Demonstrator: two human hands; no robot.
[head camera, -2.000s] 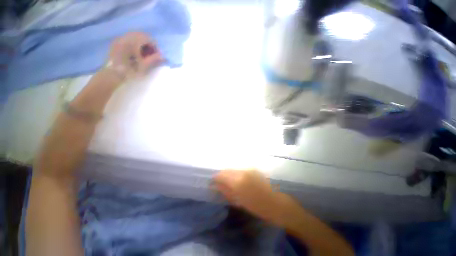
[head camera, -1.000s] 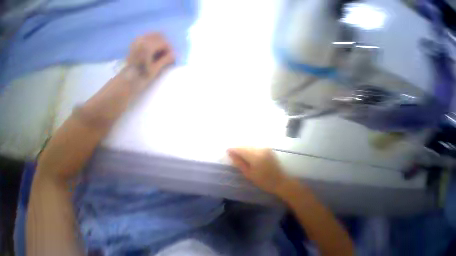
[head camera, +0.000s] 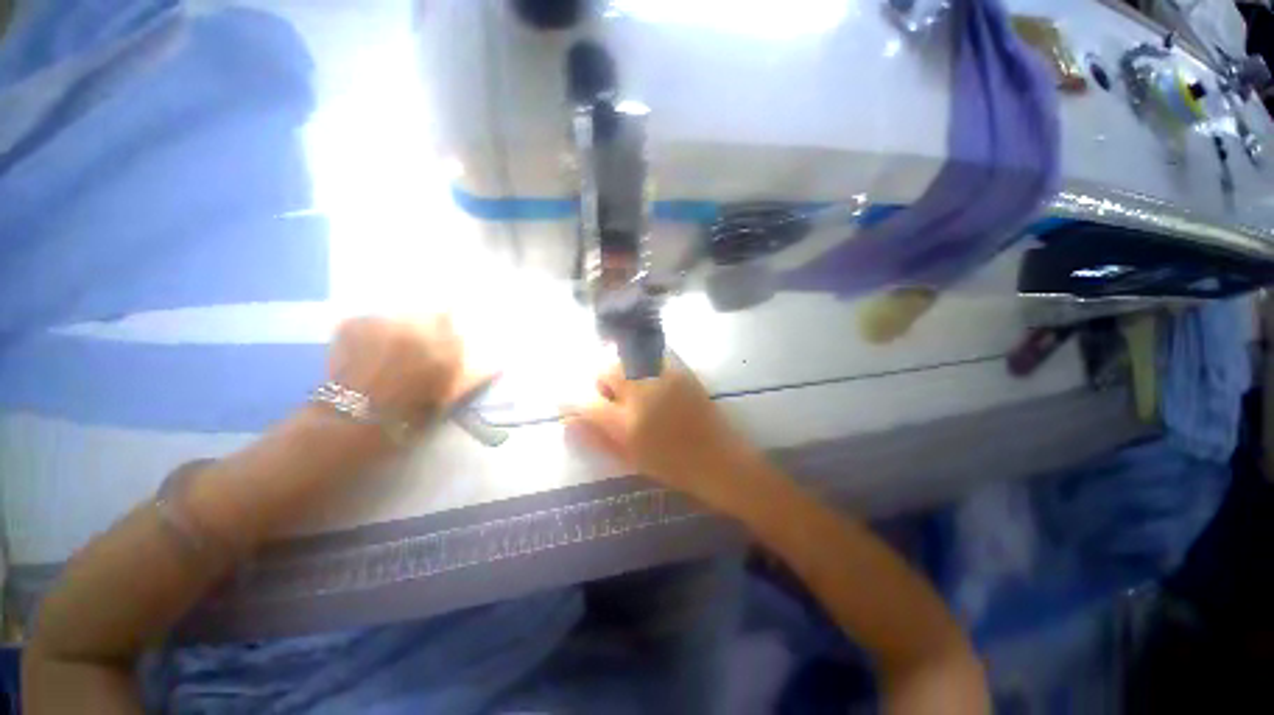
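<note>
My left hand (head camera: 398, 370) lies on the white table left of the needle area, at the right end of a light blue fabric strip (head camera: 182, 387). Its fingertips are washed out by glare, so a grip on the strip cannot be told. My right hand (head camera: 657, 419) is just below the dark upright attachment (head camera: 616, 210) of the sewing machine head (head camera: 782, 105). Its fingers are bent and point left; anything between them is hidden by glare. Larger light blue panels (head camera: 182, 182) lie at the upper left. A small metal tab (head camera: 482, 429) shows between the hands.
A purple cloth (head camera: 985, 154) hangs over the machine head, with a yellowish item (head camera: 896, 316) below it. A dark red-handled tool (head camera: 1034, 349) lies at the right. The ruler-marked table edge (head camera: 503, 545) crosses in front. Blue pieces (head camera: 377, 657) are bunched below it.
The view has shifted toward the machine. My left hand has moved from the upper panel down toward the needle area. My right hand has moved from the table edge to beneath the machine head.
</note>
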